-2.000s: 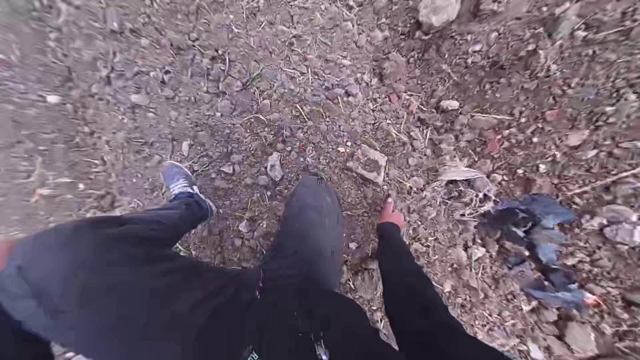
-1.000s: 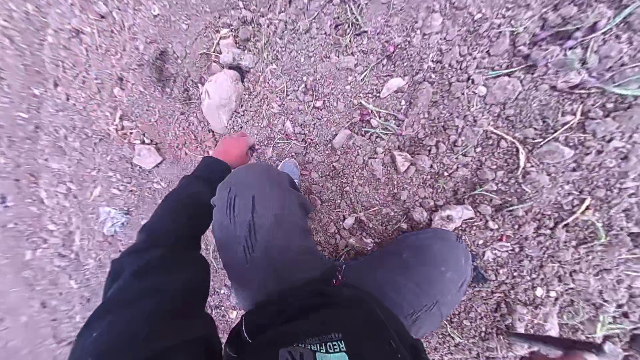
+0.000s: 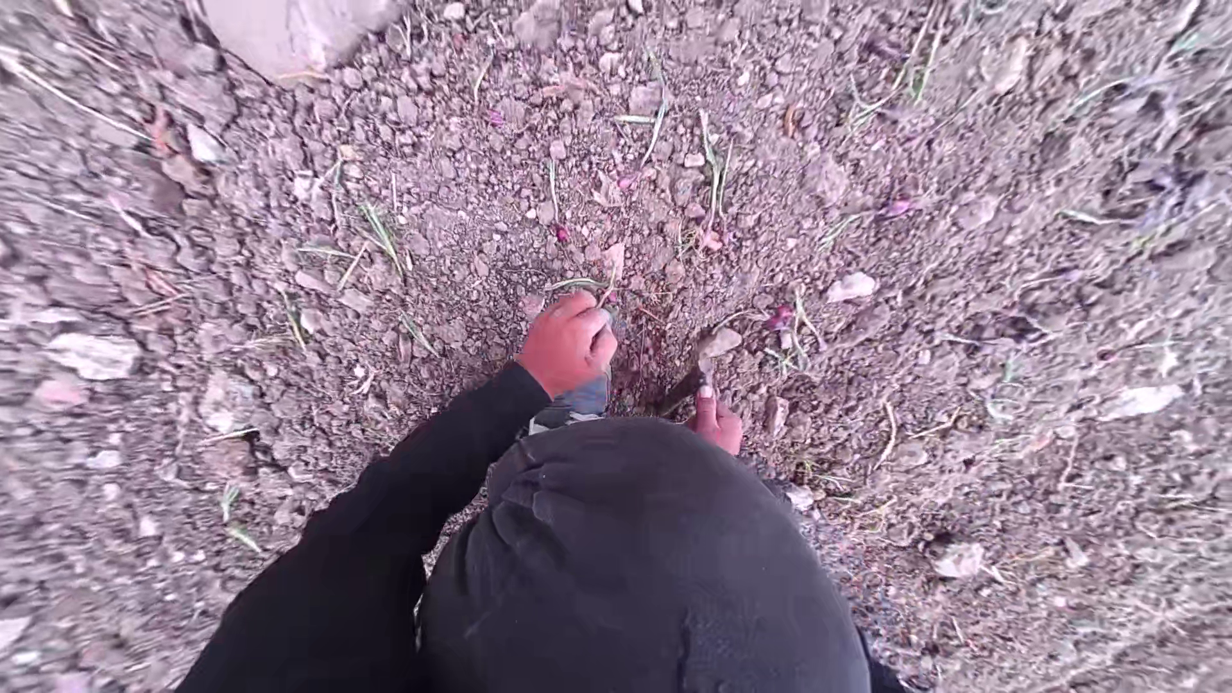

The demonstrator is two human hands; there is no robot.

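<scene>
My left hand (image 3: 570,345), in a black sleeve, is low over the soil with its fingers bunched. A thin green plant stem (image 3: 577,284) lies at its fingertips; whether they pinch it I cannot tell. To its right, my right hand (image 3: 717,422) grips a small hand tool (image 3: 681,393) with a dark blade, thumb on top; my knee hides much of the hand and handle. Small seedlings with purple-red bulbs, like onions, lie around: one bulb (image 3: 561,233) above my left hand, another (image 3: 710,239) further right, and another (image 3: 780,318) above and right of my right hand.
My bent knee (image 3: 635,558) in dark trousers fills the bottom middle. A large pale rock (image 3: 298,34) lies at the top left. A small stone (image 3: 720,343) is by the tool, and a pale stone (image 3: 851,287) lies right of it. Clods and dry stems cover the ground.
The view has shifted a lot over the ground. My left hand, beside a large pale stone a second ago, is now at the green stem. My right hand has come into view with the tool.
</scene>
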